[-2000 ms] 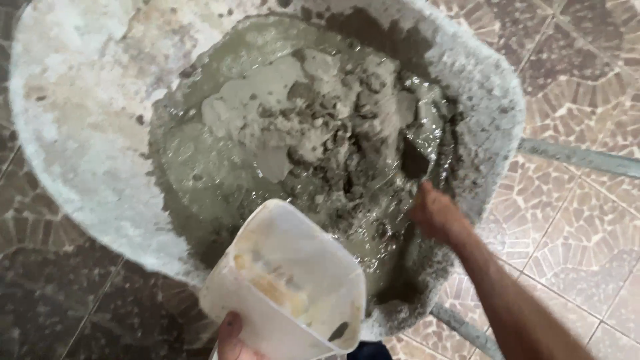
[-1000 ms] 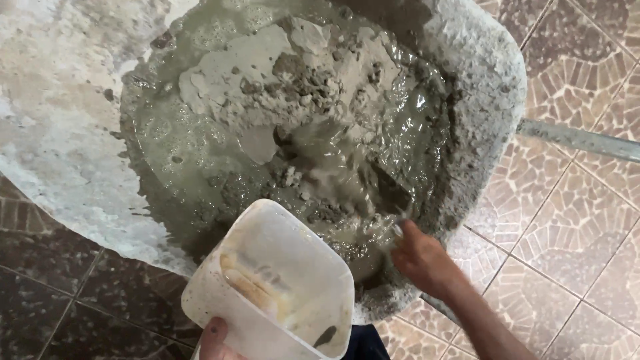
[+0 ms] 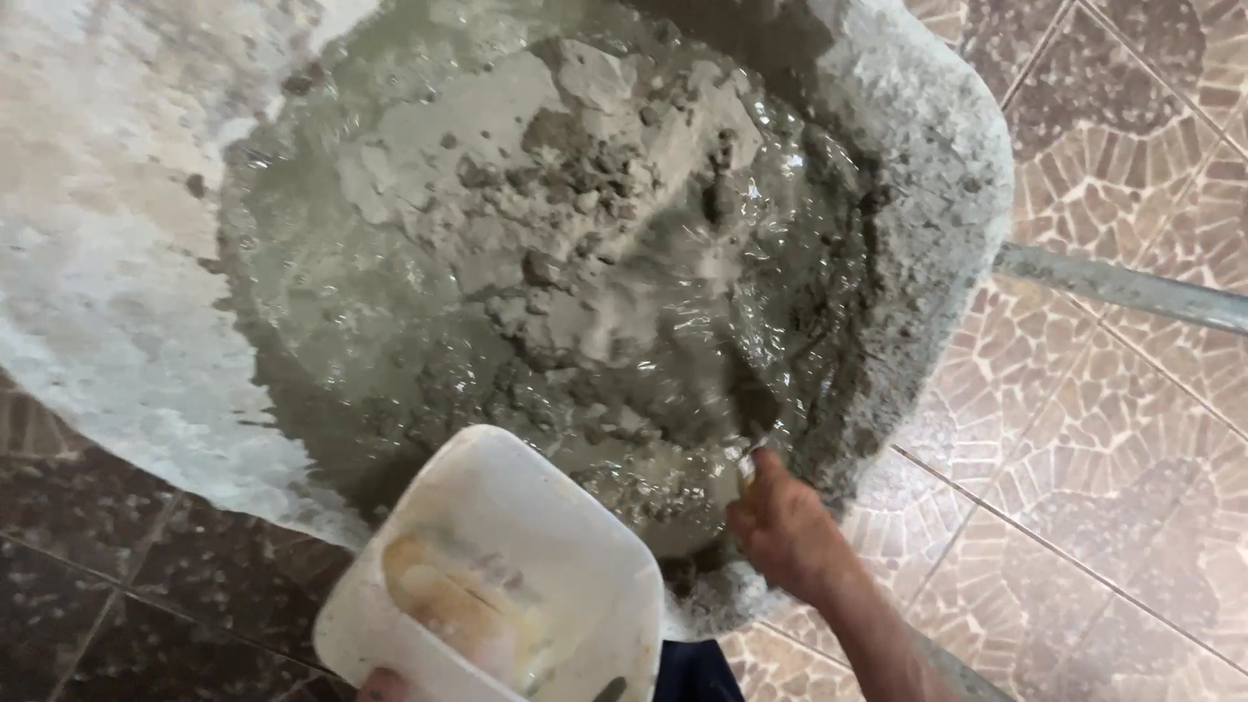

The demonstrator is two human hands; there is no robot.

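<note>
My right hand (image 3: 785, 522) grips the handle of a trowel (image 3: 753, 395), whose blurred blade lies in the wet cement mix (image 3: 604, 322) near the right side of the basin. Dry grey powder and lumps lie in the middle of the mix, with greenish-grey water around them. At the bottom, my left hand (image 3: 385, 685) holds a white plastic container (image 3: 526, 575) tilted over the lower rim; only a fingertip shows. Stains and a little residue mark the container's inside, and a dark spot sits near its lower edge.
The mix lies in a wheelbarrow tray (image 3: 926, 195) crusted with cement. A metal tube handle (image 3: 1121, 283) sticks out to the right, and another tube passes under my right forearm. Patterned floor tiles (image 3: 1092, 507) surround the tray. Dark cloth (image 3: 697, 671) shows beside the container.
My right hand has moved the trowel lower and toward me through the mix. Water has spread over more of the powder on the right. My left hand still holds the container.
</note>
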